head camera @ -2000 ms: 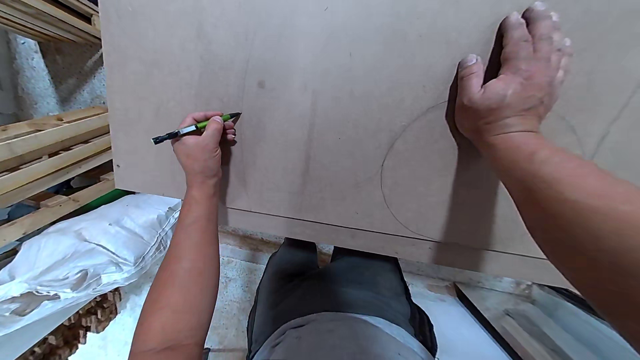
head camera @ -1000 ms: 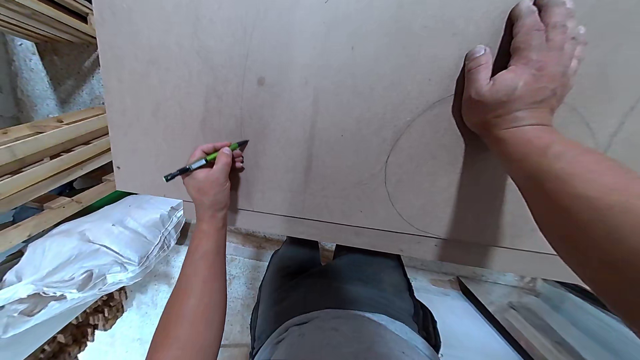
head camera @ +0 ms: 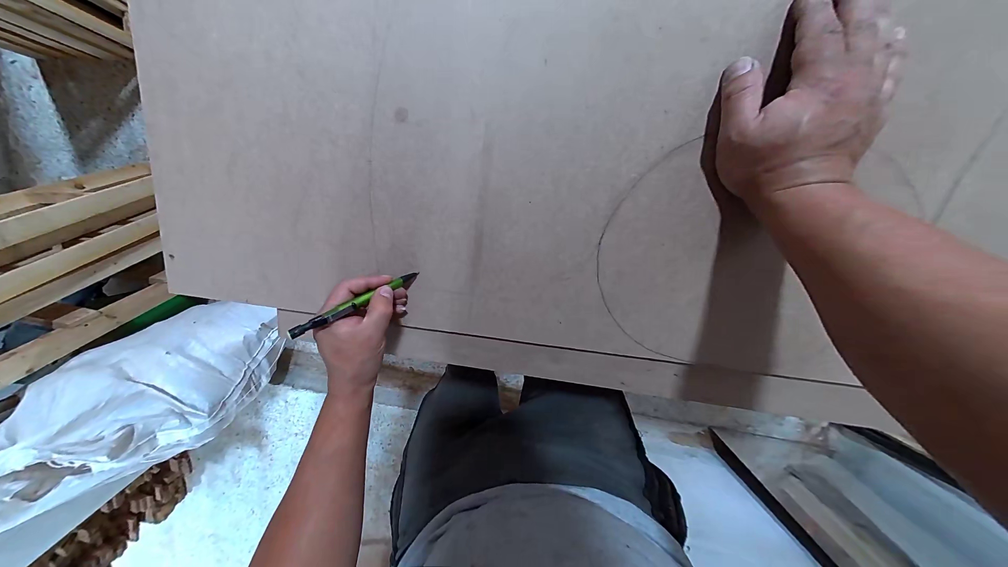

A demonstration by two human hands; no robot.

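My left hand (head camera: 361, 327) holds a green and black pencil or marking pen (head camera: 354, 305) near the front edge of a large brown fibreboard panel (head camera: 504, 197). The dark tip points up and to the right, above the board; whether it touches is unclear. At the right, my right hand (head camera: 811, 102) rests on the panel with the fingers stretched forward and holds nothing. A drawn curve, part of a circle, runs left of and below it, partly hidden by the hand and forearm. A faint line runs up the panel at left.
Wooden slats (head camera: 79, 228) are stacked left of the panel. A white sack (head camera: 150, 386) lies at its lower left corner, above a pile of small wood pieces (head camera: 126, 512). A second board edge shows under the panel's front. Dark-edged sheets (head camera: 874, 480) lie at the lower right.
The left hand has moved down toward the panel's front edge with the pencil in it. The right hand stays on the board, a little farther forward.
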